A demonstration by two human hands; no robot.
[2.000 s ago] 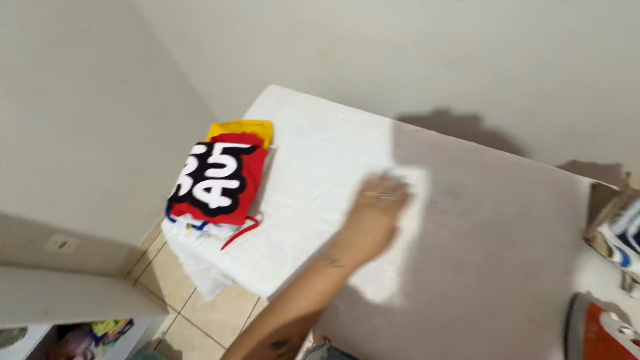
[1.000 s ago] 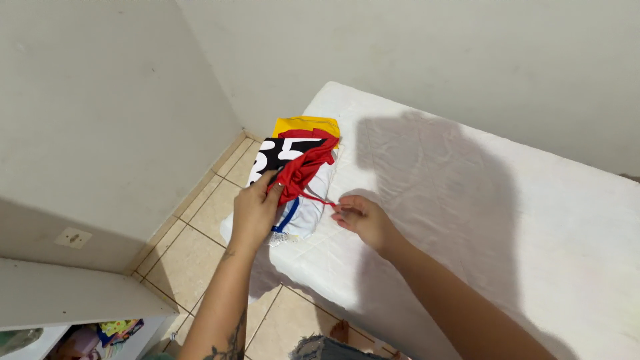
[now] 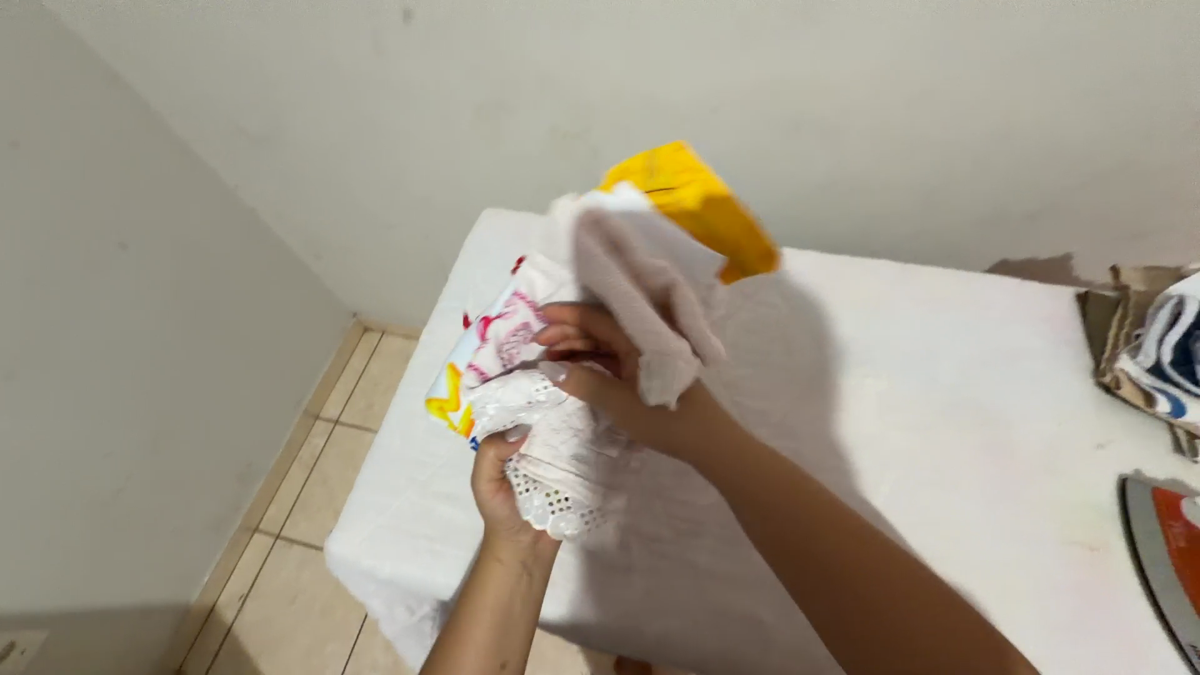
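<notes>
Both hands hold a bunch of folded cloths above the left end of a table covered with a white cloth (image 3: 900, 375). My left hand (image 3: 506, 483) grips the lower part, a white cloth with eyelet lace trim (image 3: 558, 497). Across the upper part, my right hand (image 3: 619, 375) has its fingers closed on the bunch. A white cloth with pink and yellow print (image 3: 506, 333) shows at the left of the bunch. Above my right hand hang a pale cloth (image 3: 628, 281) and a yellow cloth (image 3: 698, 206), both somewhat blurred.
An iron (image 3: 1172, 553), orange and grey, is at the right edge. Behind it stands a cardboard box (image 3: 1111, 337) with white and blue fabric in it. Walls meet at the corner behind the table, and a tiled floor (image 3: 300, 497) lies to the left.
One second ago both hands were at the red, black and yellow stack lying on the table; now the bunch is lifted and its white and printed cloths show. The view has shifted.
</notes>
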